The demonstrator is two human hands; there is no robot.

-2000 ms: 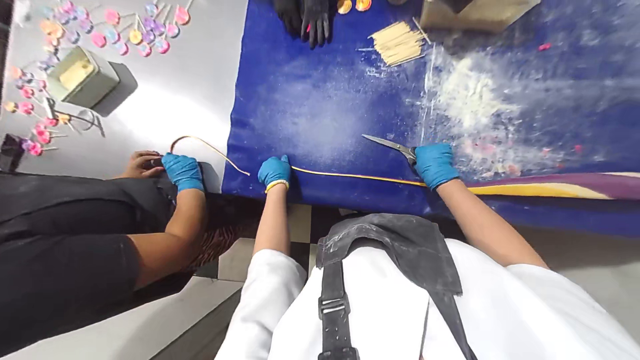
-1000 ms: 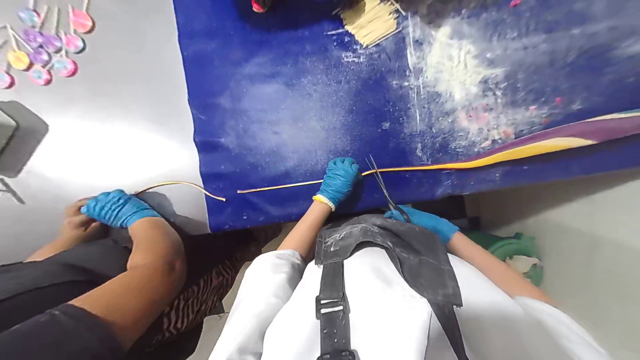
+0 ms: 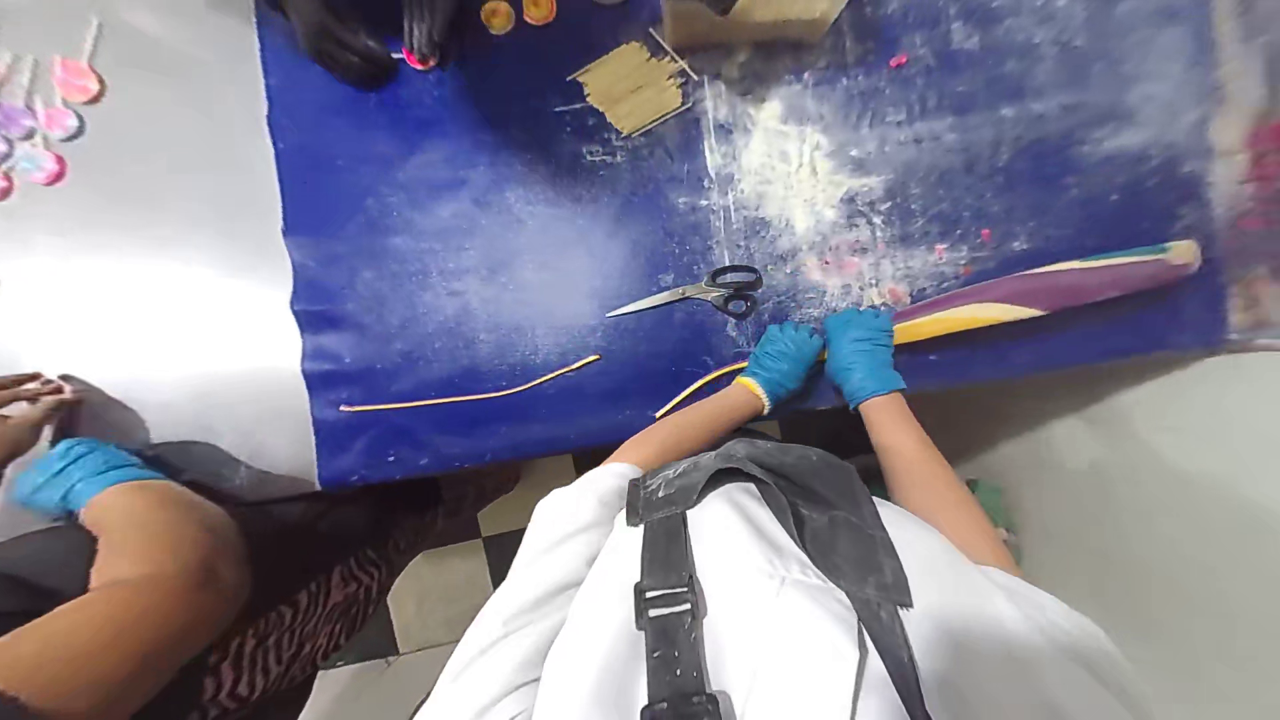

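A thick candy roll (image 3: 1080, 287), striped purple, yellow, white and green, lies along the near edge of the blue table cover and tapers leftward into a thin strand. My left hand (image 3: 786, 360), in a blue glove, is closed on that thin part. Close beside it on the right, my gloved right hand (image 3: 862, 352) grips the roll where it widens. A curved end of the strand (image 3: 695, 388) sticks out left of my left hand. Scissors with black handles (image 3: 695, 292) lie above and left of my hands. A separate cut strand (image 3: 470, 399) rests farther left.
Wooden or paper sticks (image 3: 632, 88) are piled near a cardboard box (image 3: 755, 22). White powder (image 3: 795, 170) covers part of the blue cover (image 3: 400, 300). Lollipops (image 3: 60, 124) lie on the metal table. One co-worker's gloved hand (image 3: 75, 475) is at left; another's black-gloved hands (image 3: 345, 45) are at the top.
The scissors, in my right hand before, now lie on the cover. Both my hands have moved right along the roll. A cut strand now lies apart from it.
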